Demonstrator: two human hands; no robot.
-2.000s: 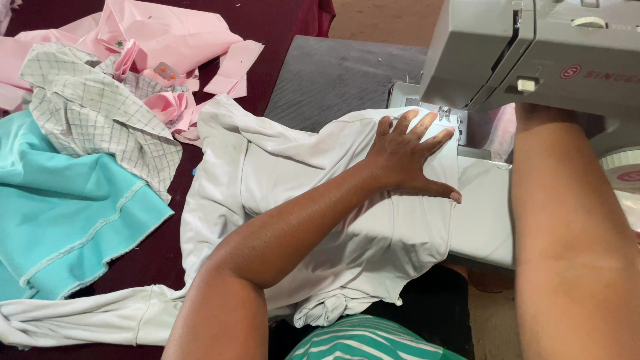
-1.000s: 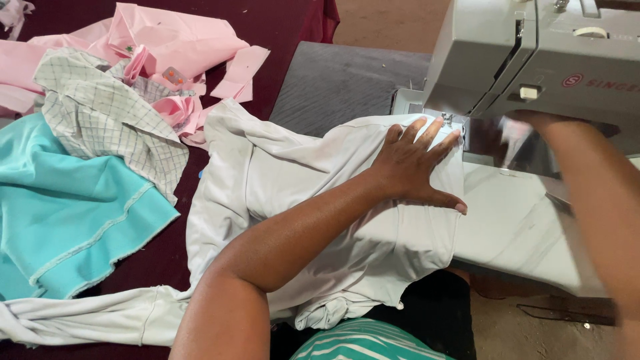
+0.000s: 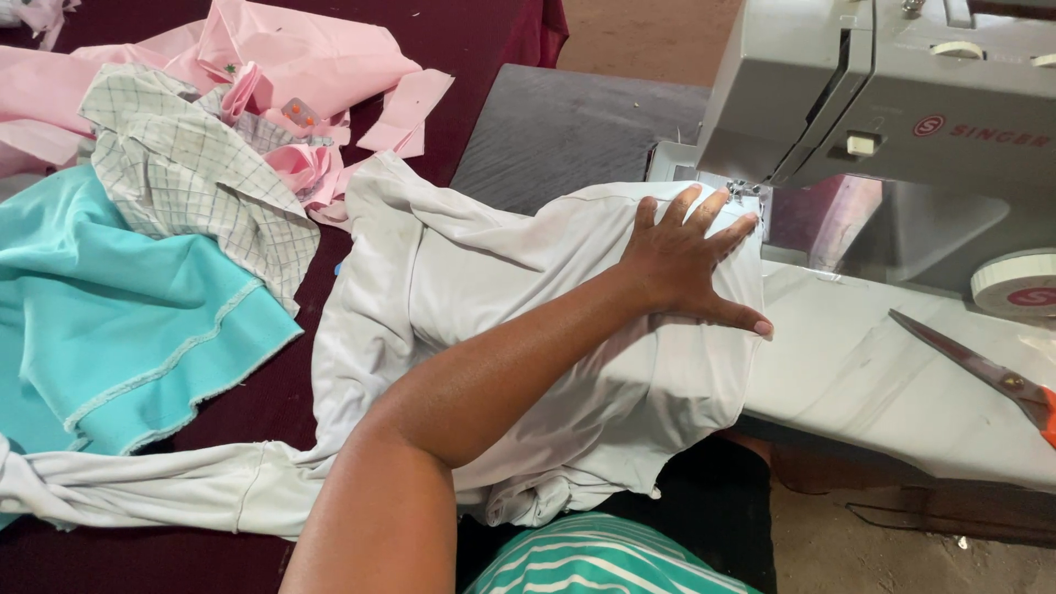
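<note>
My left hand [image 3: 689,260] lies palm down with fingers spread on a white knit garment [image 3: 487,289], its fingertips close to the presser foot [image 3: 742,194] of a grey Singer sewing machine [image 3: 907,107]. The garment's right edge reaches the presser foot, and a twisted white length trails to the lower left. My right hand is out of view. At the right edge, a pair of scissors [image 3: 982,367] with orange handles rests on the white marbled surface [image 3: 833,363] beside the machine, blades pointing up and left.
Turquoise fabric [image 3: 124,305] with a frayed edge, checked cloth [image 3: 190,173] and pink fabric scraps [image 3: 313,54] lie on the maroon-covered table [image 3: 478,41] at left. A tablet blister pack [image 3: 299,112] sits among the scraps. A dark grey board [image 3: 577,124] is behind the garment.
My right arm, under the machine's arm two seconds ago, has moved right and out of view. The scissors now show at the right edge. My left hand has stayed on the garment.
</note>
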